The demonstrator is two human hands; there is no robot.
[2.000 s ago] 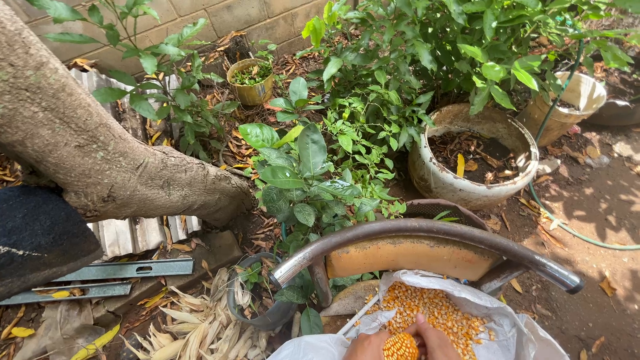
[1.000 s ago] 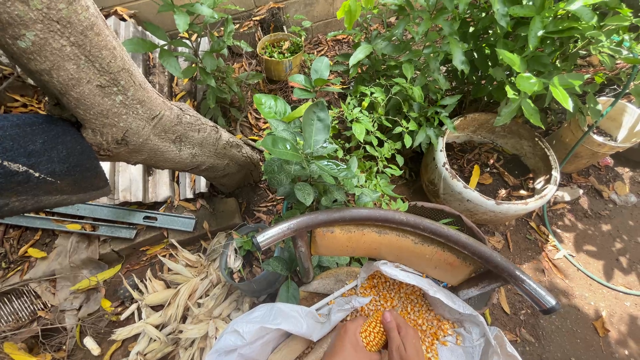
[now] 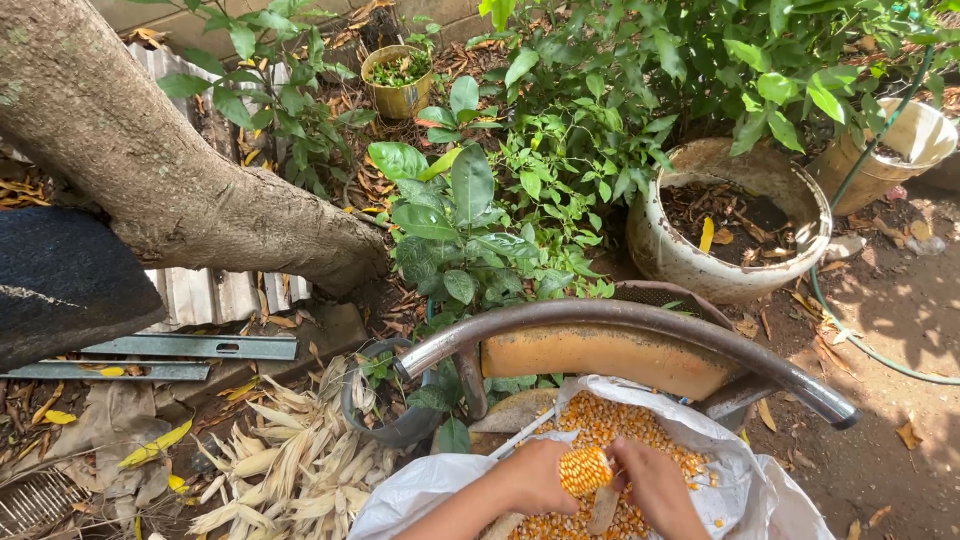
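Observation:
My left hand (image 3: 536,476) is closed around an ear of dried corn (image 3: 585,471), whose yellow kernels show between my hands. The fingers of my right hand (image 3: 649,476) touch the ear's right end, where a bare part of a cob seems to show. Both hands are over a white woven sack (image 3: 431,487) holding loose corn kernels (image 3: 622,420). A pale bare cob (image 3: 603,510) lies on the kernels just below the ear. Whether my right hand holds anything else is hidden.
A curved metal tube (image 3: 600,311) with a tan backrest (image 3: 607,356) arches beyond the sack. Dry corn husks (image 3: 285,465) lie left, near a dark plant pot (image 3: 397,427). A tree trunk (image 3: 247,217) leans at left; a large white pot (image 3: 727,270) stands at right.
My right hand has shifted to the ear's right end, and more of the ear shows between my hands. The bare cob below it now shows.

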